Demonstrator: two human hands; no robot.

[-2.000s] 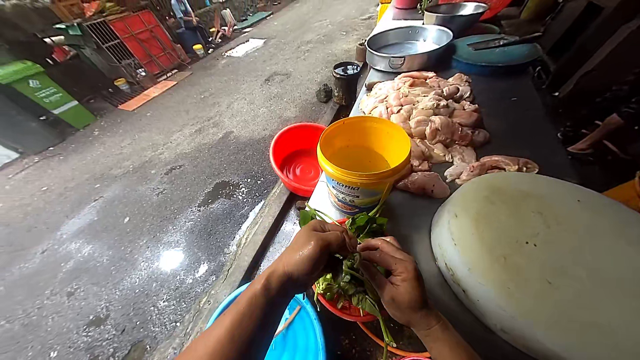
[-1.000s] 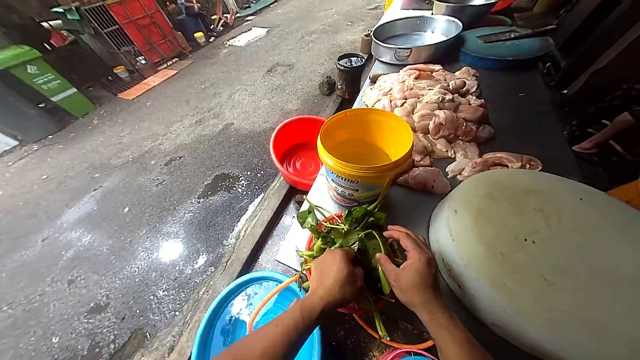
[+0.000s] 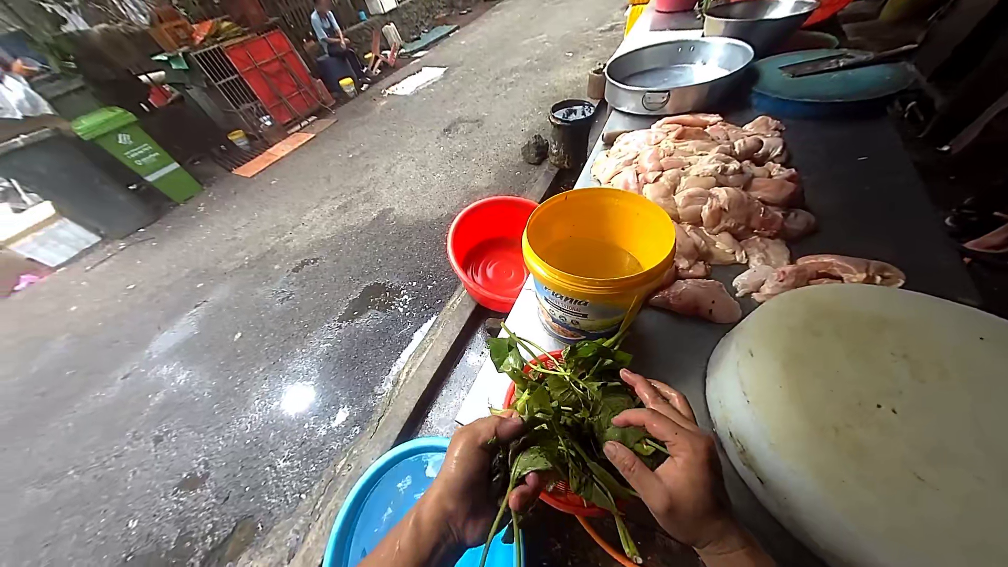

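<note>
Wet leafy greens (image 3: 579,409) with long stems lie heaped in and over a red plastic basket (image 3: 563,498). My left hand (image 3: 480,472) is closed around a bunch of them at the left side, some stems hanging below it. On the right side of the heap, my right hand (image 3: 669,453) has its fingers spread, the tips against the leaves. Just beyond the basket stands a yellow plastic bucket (image 3: 598,244) with liquid inside. A blue basin (image 3: 378,492) is at the lower left, partly behind my left forearm.
A thick round pale board (image 3: 874,417) lies at the right. Raw chicken pieces (image 3: 709,189) are piled on the table beyond the bucket. Farther back are a metal pan (image 3: 679,75) and a blue-green lid (image 3: 835,83). A red basin (image 3: 494,252) sits left of the bucket. A person (image 3: 335,39) is across the street.
My left hand has gone from reaching into the greens to holding a bunch at their left side. One second ago the right hand was also beside the greens with its fingers spread.
</note>
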